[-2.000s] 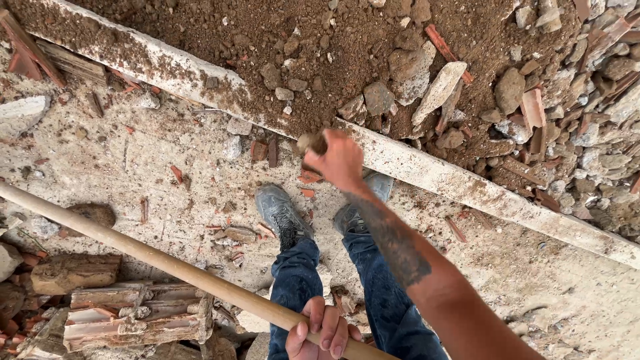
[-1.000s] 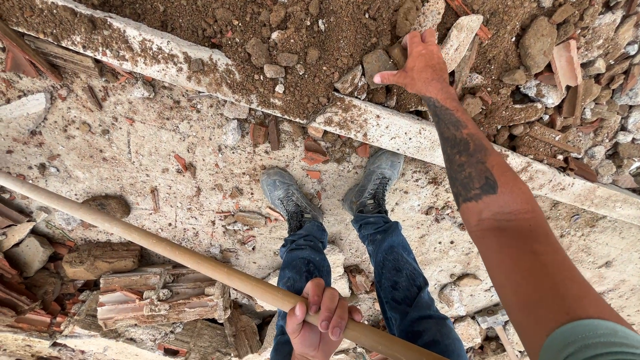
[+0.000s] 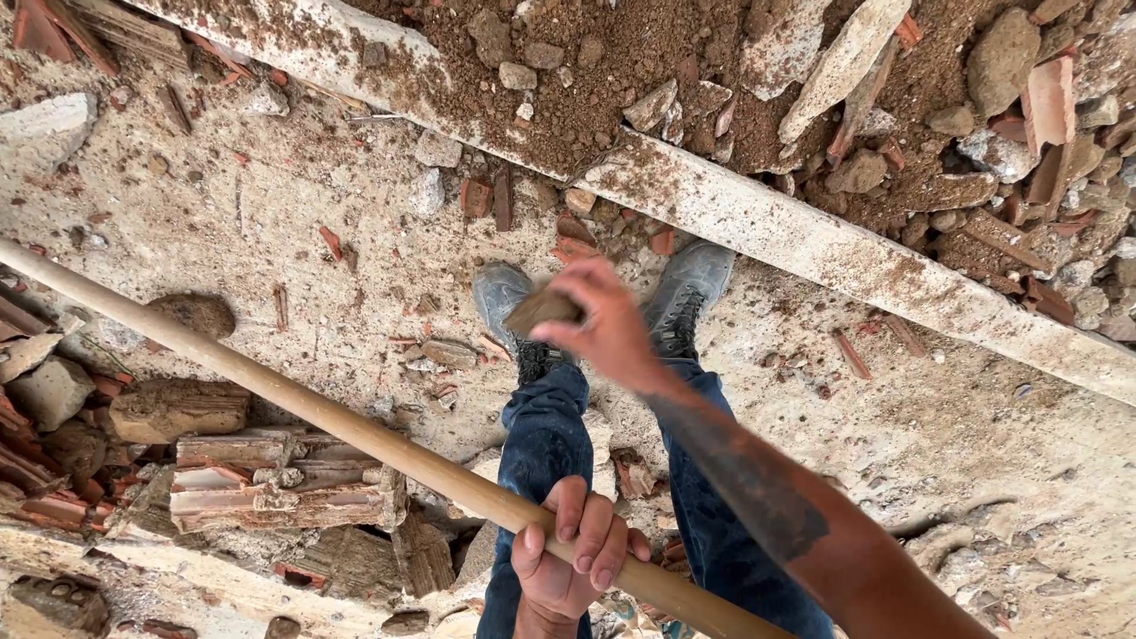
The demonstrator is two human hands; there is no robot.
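A long wooden handle [image 3: 355, 430] runs from the left edge down to the bottom of the view, its ends out of sight. My left hand [image 3: 577, 550] is closed around it near the bottom centre. My right hand [image 3: 603, 324], slightly blurred, grips a brownish stone [image 3: 543, 311] between thumb and fingers, over my shoes. Beyond it a pale, straight curb [image 3: 754, 213] crosses the view diagonally, with loose brown soil [image 3: 586, 98] and stones heaped on its far side.
Rubble of stones and broken terracotta [image 3: 1047, 106] lies at upper right. Broken hollow brick [image 3: 284, 488] and stones are piled at lower left. Small terracotta shards and a flat rounded stone [image 3: 193, 313] lie on the dusty concrete floor [image 3: 382, 222].
My right hand has come back from the soil beyond the curb to above my shoes, now with a stone in it. My left hand has stayed closed on the handle.
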